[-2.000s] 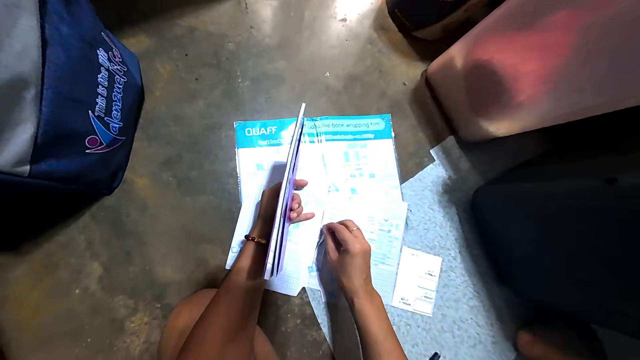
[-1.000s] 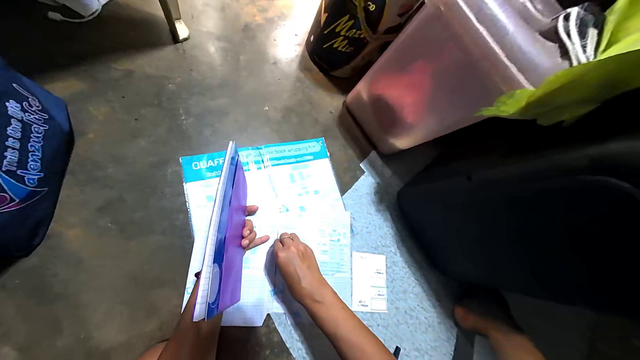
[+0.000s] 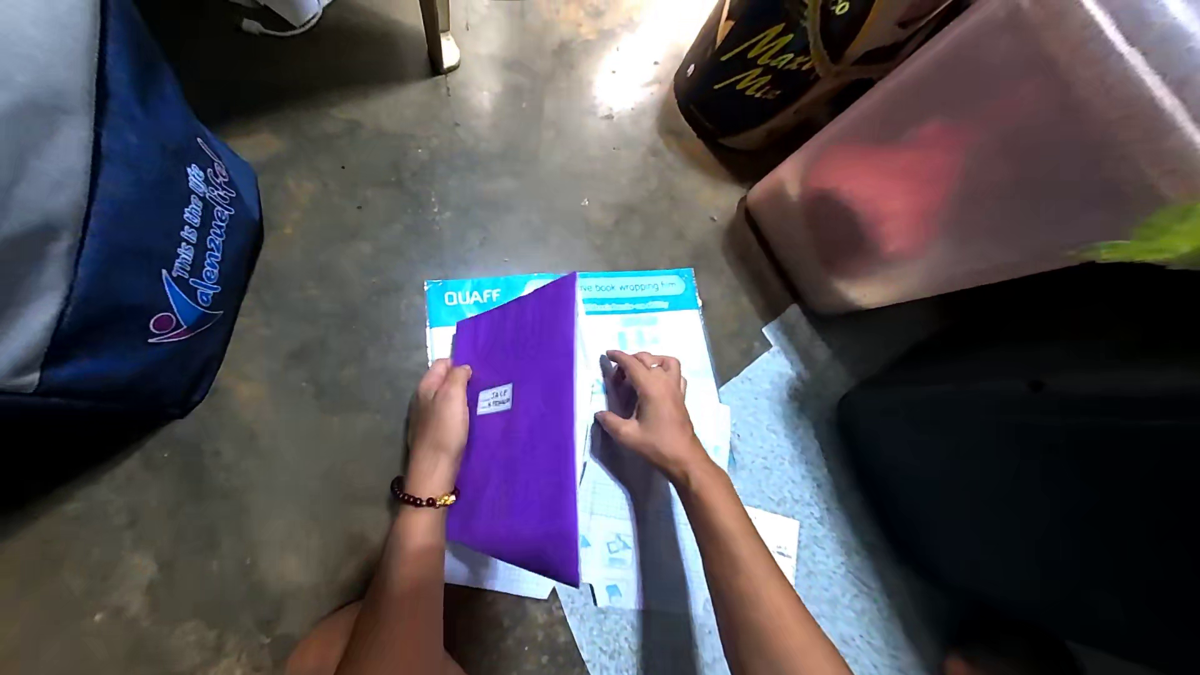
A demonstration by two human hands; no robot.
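Note:
My left hand [image 3: 441,412], with a beaded bracelet at the wrist, grips the left edge of a notebook with a purple cover [image 3: 520,469]. The notebook stands tilted, its cover facing up and left, and a small white label with writing [image 3: 495,399] is stuck on it. My right hand [image 3: 647,403] is just right of the notebook's raised edge, thumb and fingers apart and curved, with nothing visible between them. Below both lies a sheet of book wrapping film with a blue printed header [image 3: 637,291] and a white printed backing.
Grey-blue sheet material [image 3: 797,431] and a white paper slip [image 3: 776,539] lie at the right. Around the concrete floor [image 3: 328,234] are a blue fabric bag [image 3: 211,309], a black container [image 3: 750,75], a translucent plastic bin [image 3: 900,187], a dark object [image 3: 1022,450] and a metal leg [image 3: 438,37].
The notebook was nearly edge-on in the earlier frames; now its purple cover shows broadly. My left hand, earlier partly behind the notebook, now shows at its left edge. The view has shifted.

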